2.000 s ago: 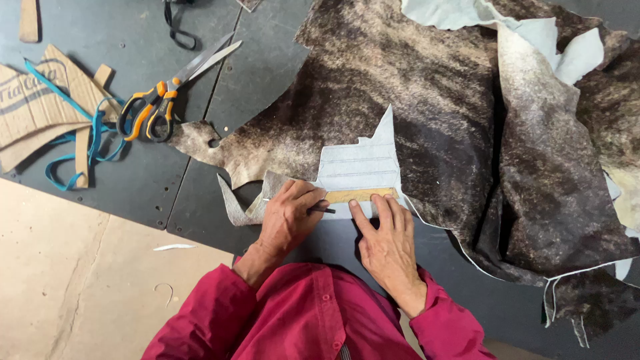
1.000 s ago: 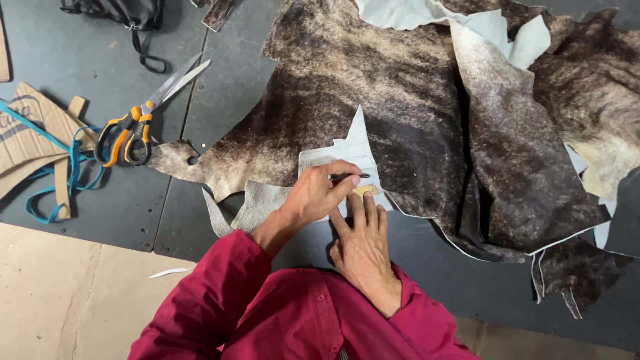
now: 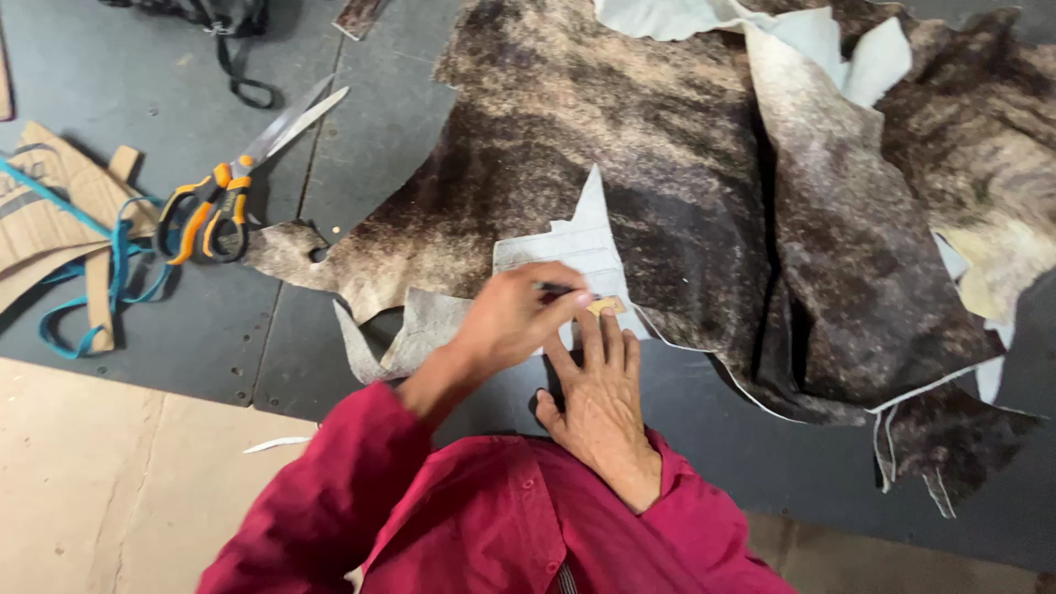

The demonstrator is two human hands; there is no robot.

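Note:
My left hand (image 3: 521, 318), slightly blurred, holds a dark pen-like tool (image 3: 554, 288) over a pale hide piece marked with lines (image 3: 577, 247). Just right of the tool's tip lies a tan strip (image 3: 606, 306), mostly covered by my hands. The fingertips of my right hand (image 3: 601, 388) press on the strip and the hide, fingers spread and thumb out to the left. Under and around the pale piece spreads a large brindled cowhide (image 3: 528, 157), hair side up. A grey hide flap (image 3: 429, 330) lies beside my left wrist.
Orange-and-black scissors (image 3: 239, 165) lie with blades parted at the left of the dark table (image 3: 305, 330). Near them are cardboard pieces (image 3: 58, 198) and a blue cord (image 3: 120, 272). A black bag (image 3: 206, 12) sits at the top left. Folded hide (image 3: 858, 247) covers the right side.
My left hand with the dark tool has moved right along the tan strip, from near its left end, and now covers much of it. My right hand stays pressed at the strip. The view has shifted somewhat.

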